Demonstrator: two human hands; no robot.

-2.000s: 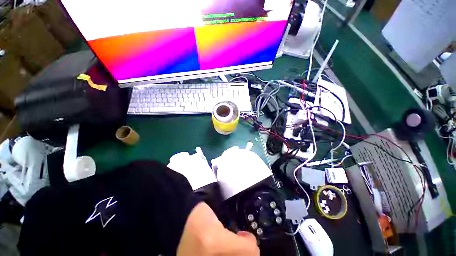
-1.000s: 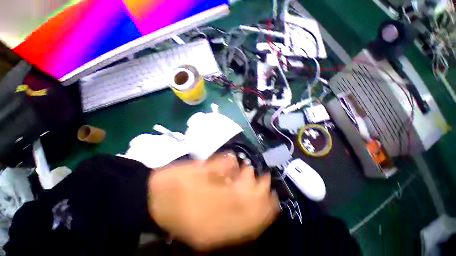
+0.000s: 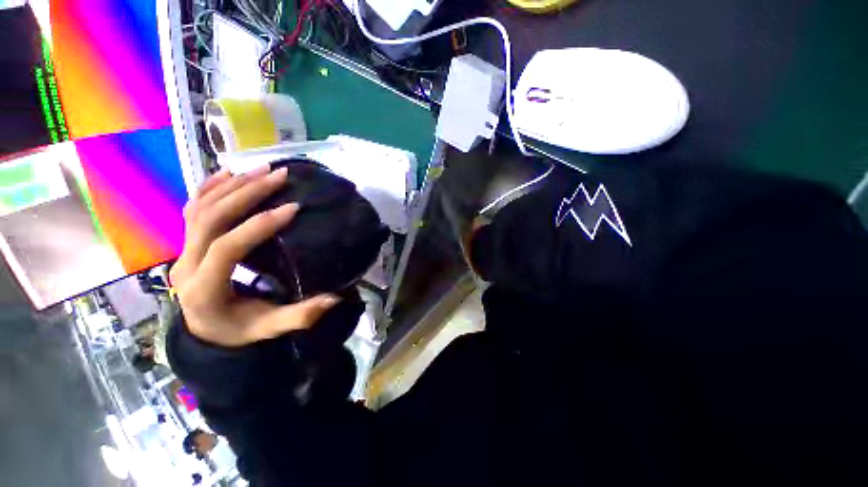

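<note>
The view is turned sideways, with the monitor at the left. My left hand (image 3: 238,257) reaches in from the lower left and holds a black camera ball head (image 3: 328,224), its fingers and thumb spread around it. White camera housing parts (image 3: 376,181) show behind and beside the ball; how they join is hidden. My right sleeve, with a zigzag logo, comes in from the right. My right hand is dark and mostly hidden near the sleeve's end, so its grip cannot be told.
A white mouse (image 3: 600,100) lies at the upper right, beside a grey-white adapter block (image 3: 471,100) and a white cable. A yellow-white roll (image 3: 252,124) stands near the monitor (image 3: 124,195). Tangled wires and part of a yellow tape ring (image 3: 542,4) are at the top.
The view has turned sideways and come closer to the mouse. My left hand now shows around the black ball; the right sleeve reaches in from the right.
</note>
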